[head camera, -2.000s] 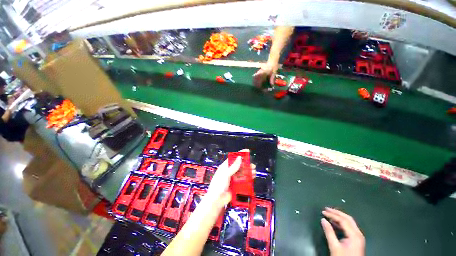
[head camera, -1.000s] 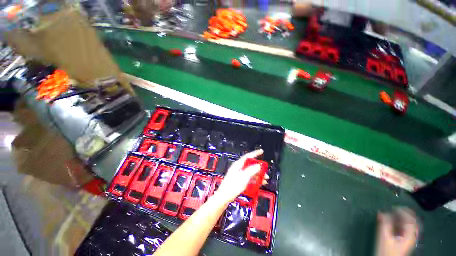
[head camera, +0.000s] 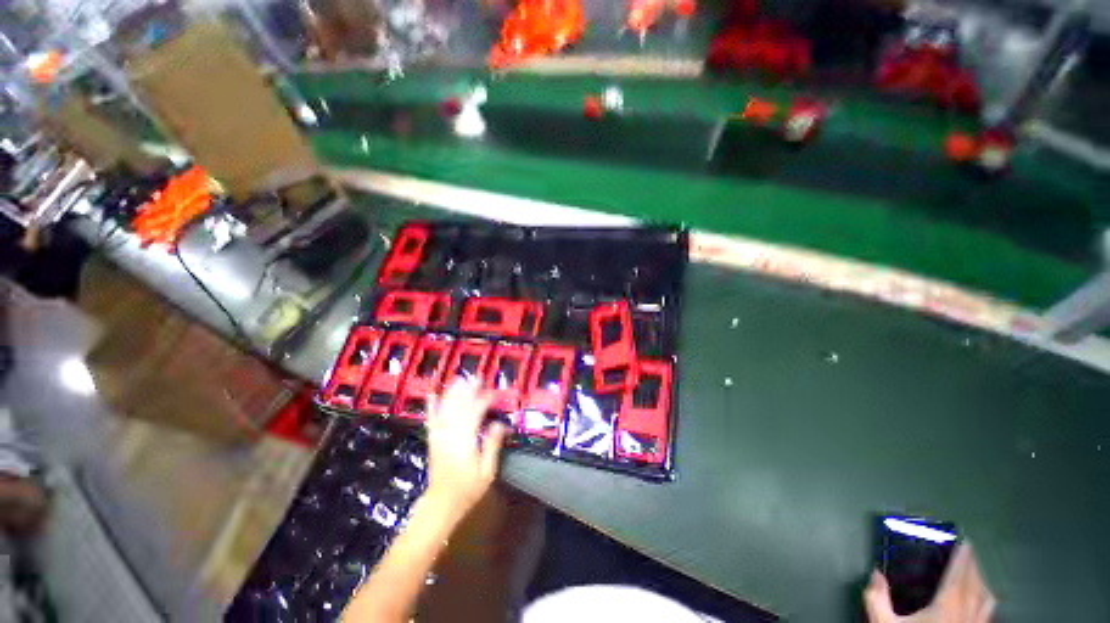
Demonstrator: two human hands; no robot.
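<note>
A black blister tray (head camera: 584, 262) lies on the dark green bench, with a row of red housings (head camera: 646, 410) along its near side. Another red housing (head camera: 612, 346) lies tilted at the tray's right part. My left hand (head camera: 460, 444) is over the near edge of the tray at the lower housings; its fingers are blurred, and I cannot tell whether they grip anything. My right hand (head camera: 959, 596) is at the lower right, partly cut off, holding a dark smartphone (head camera: 915, 562) with a bright strip at its top.
Behind the tray runs a green belt (head camera: 548, 180) with red units and small orange pieces. A cardboard box (head camera: 213, 104) and an orange heap (head camera: 174, 207) are at the left. A second black tray (head camera: 329, 517) lies below the first. A grey bar (head camera: 1077, 304) shows at the right.
My left hand has let go of the red housing, now lying tilted in the tray, and moved left and nearer. The smartphone now shows in my right hand, which was blurred before.
</note>
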